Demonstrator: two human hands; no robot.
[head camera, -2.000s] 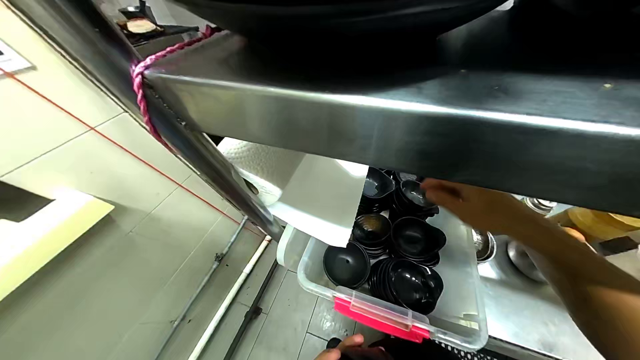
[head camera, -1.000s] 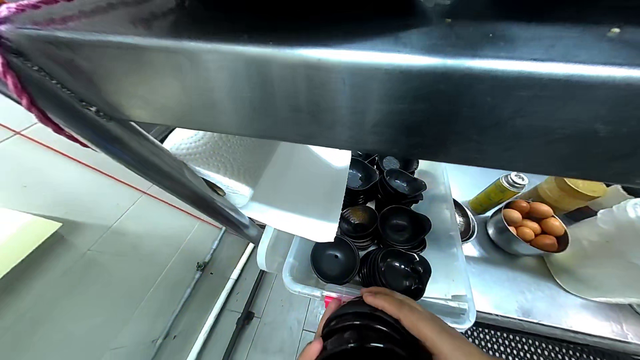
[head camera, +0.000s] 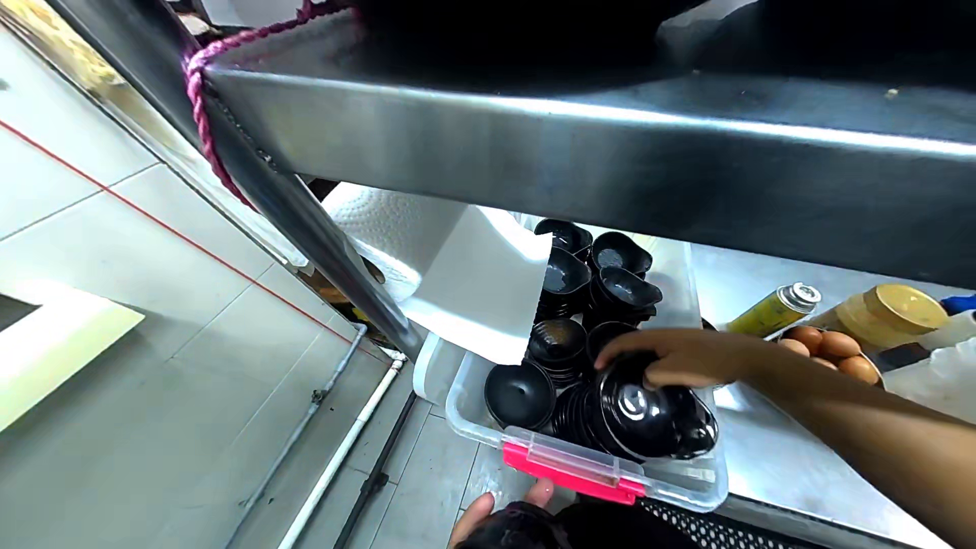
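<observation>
My right hand (head camera: 679, 358) reaches in from the right and grips the rim of a black bowl (head camera: 648, 419) at the near right of a clear plastic bin (head camera: 705, 496). Stacks of black bowls fill the bin; one round black bowl (head camera: 520, 395) lies at its near left corner. At the bottom edge, in front of the bin's pink latch (head camera: 572, 474), my left hand (head camera: 499, 511) shows only its fingers, beside dark glossy bowls (head camera: 511, 526) that it seems to hold, partly cut off by the frame.
A steel shelf (head camera: 534, 145) crosses above the bin, its post (head camera: 335, 244) tied with pink rope (head camera: 200, 99). A paper towel roll (head camera: 404, 229) hangs over the bin's left side. At right stand a gas canister (head camera: 774, 309), a bowl of eggs (head camera: 839, 343) and a yellow-lidded container (head camera: 907, 309).
A second ago both hands were around a stack of black bowls in front of the bin. My right hand has since moved into the bin and onto a bowl.
</observation>
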